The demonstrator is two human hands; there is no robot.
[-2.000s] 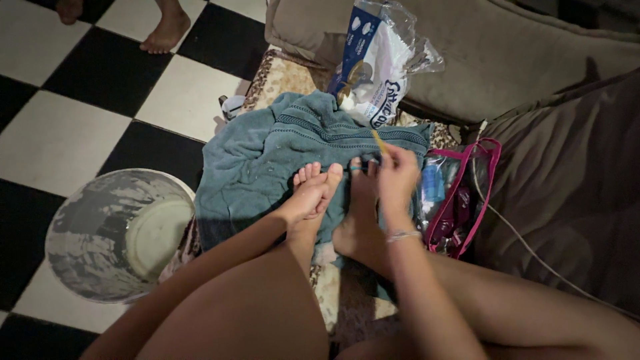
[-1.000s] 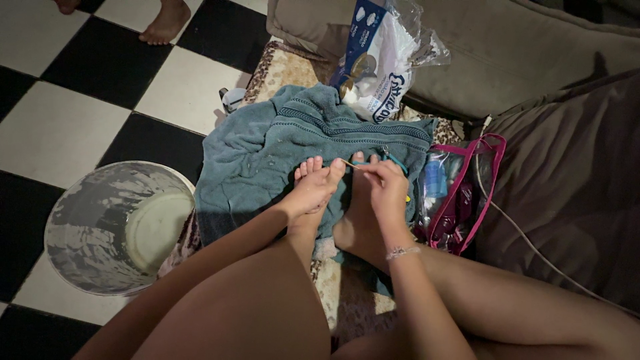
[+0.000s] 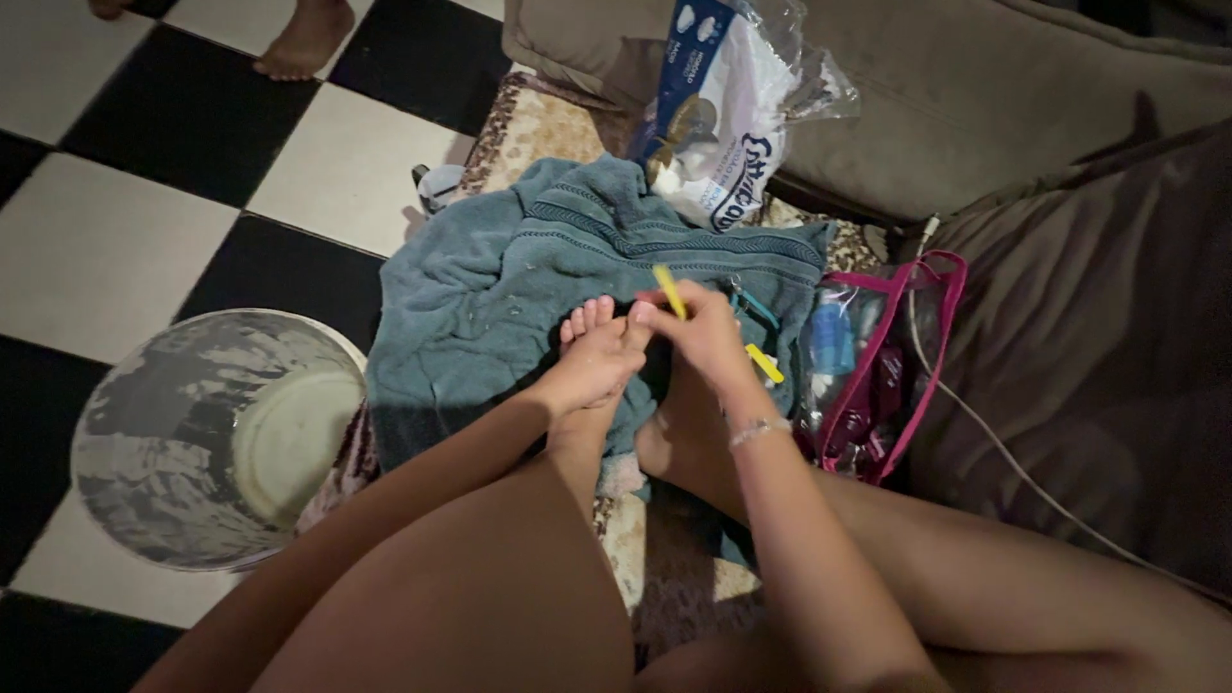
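My left hand [image 3: 589, 373] is wrapped over the top of my left foot [image 3: 589, 318], its fingers against the side near the big toe. A thin yellow stick-like tool [image 3: 670, 293] is pinched in my right hand [image 3: 695, 327], close to the big toe; the tool is blurred and its lower part is hidden. Both feet are on a teal towel [image 3: 462, 318], my right foot [image 3: 688, 433] partly behind the right hand. On the towel to the right are a flat yellow object [image 3: 764, 364] and a small teal-handled tool [image 3: 756, 304].
An opened plastic bag of cotton balls [image 3: 717, 125] stands behind the towel. To the right are a clear pouch with pink trim [image 3: 905, 385], a white cable [image 3: 1001, 438] and a brown cushion [image 3: 1088, 385]. A bucket [image 3: 159, 443] is on the checkered floor at left; another person's foot [image 3: 306, 40] is beyond.
The yellow tool, upright in my right hand two seconds ago, was lowered to the toes and now points upward again. My right hand has come to the left foot's big toe. My left hand stays on that foot.
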